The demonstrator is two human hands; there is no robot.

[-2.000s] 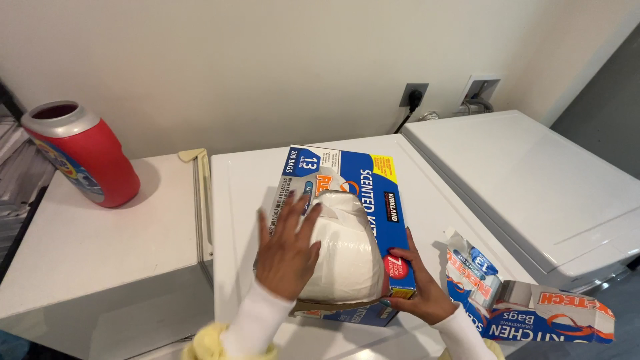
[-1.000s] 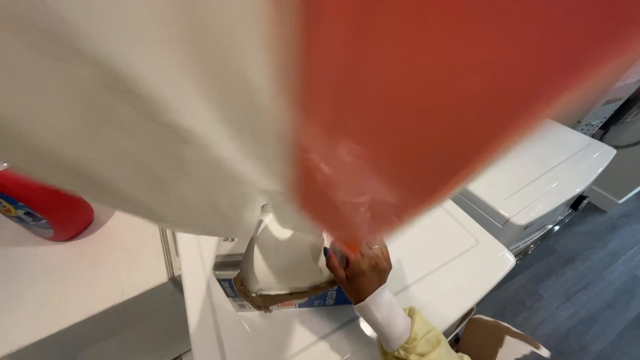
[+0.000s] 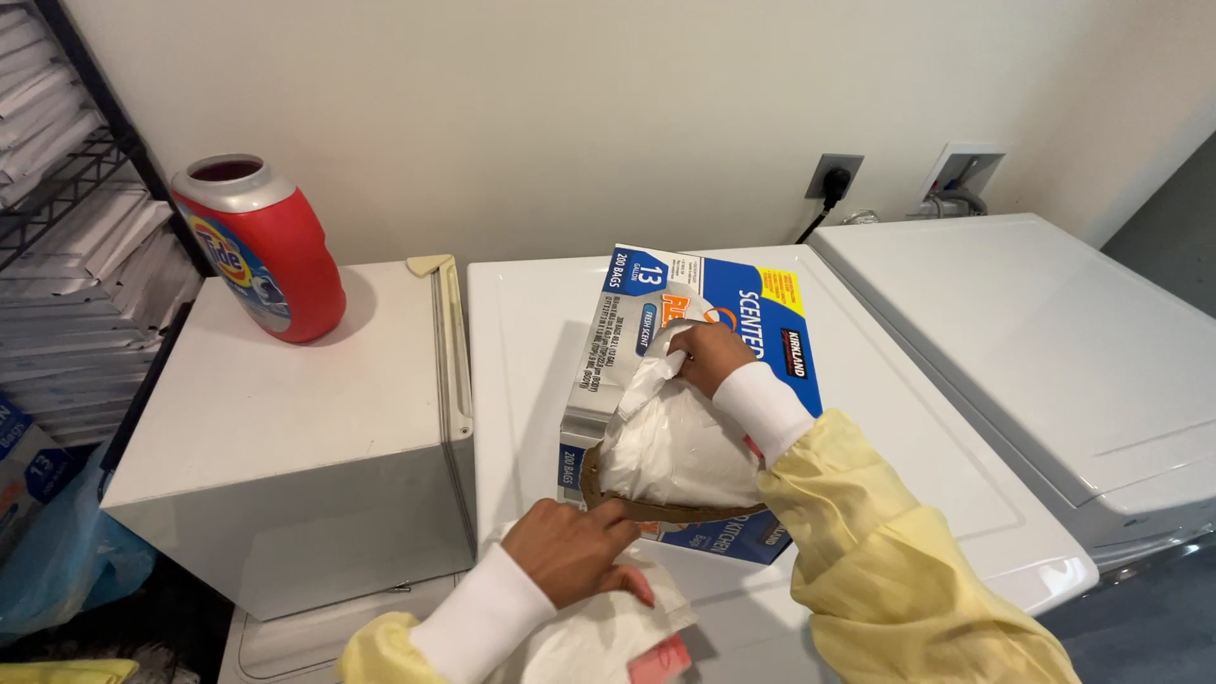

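Note:
A blue and silver Kirkland kitchen bag box lies on a white appliance top, a torn opening in its upper and near sides. White plastic bags bulge from that opening. My right hand pinches the white plastic at the far end of the opening. Just in front of the box, my left hand is closed on a white trash bag with a red part, which hangs down toward the lower edge of the view.
A red Tide container, uncapped, stands on a white cabinet at left. Farther left, a wire rack holds stacked white packets. A second white appliance adjoins at right. A black plug sits in the wall outlet.
The white and red plastic that filled the view one second ago is down low in my left hand. My right hand has moved onto the plastic in the opening. The view has shifted.

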